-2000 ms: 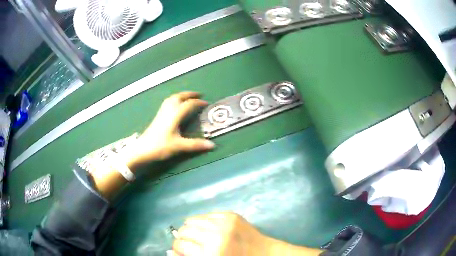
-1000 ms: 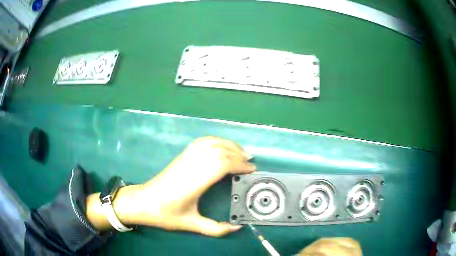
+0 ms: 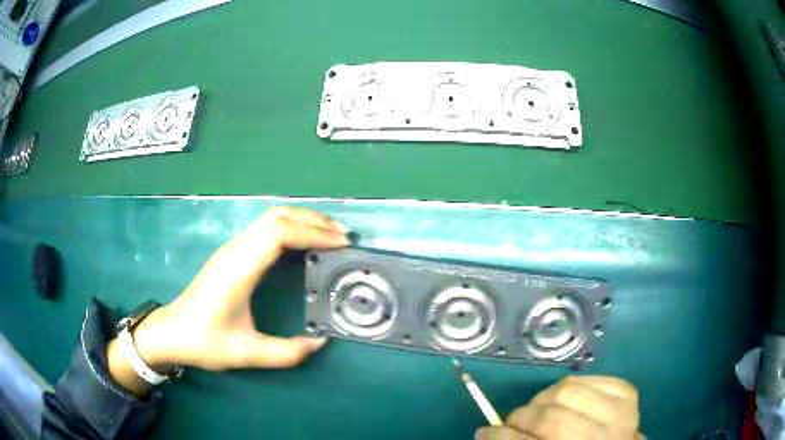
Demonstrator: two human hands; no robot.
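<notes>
A dark grey metal plate [image 3: 413, 322] with three ringed circular recesses lies over the blue-green bench mat, its right end slightly lower in the view. My left hand [image 3: 250, 296] grips its left end, fingertips on the upper edge and thumb at the lower edge. My right hand [image 3: 577, 411], partly cut off by the bottom edge, holds a thin pen-like tool [image 3: 479, 397] with a pale handle. The tool tip is near the plate's lower long edge, around the middle; I cannot tell if it touches.
Two more metal plates, one long [image 3: 449, 105] and one at the left [image 3: 142, 125], lie on the green conveyor belt [image 3: 258, 163]. A black object [image 3: 46, 271] lies at the bench's left. Cloth shows at the far right.
The held plate and my left hand have moved left and up, and the plate is tilted more. The tool tip has moved from the plate's left end to near its middle.
</notes>
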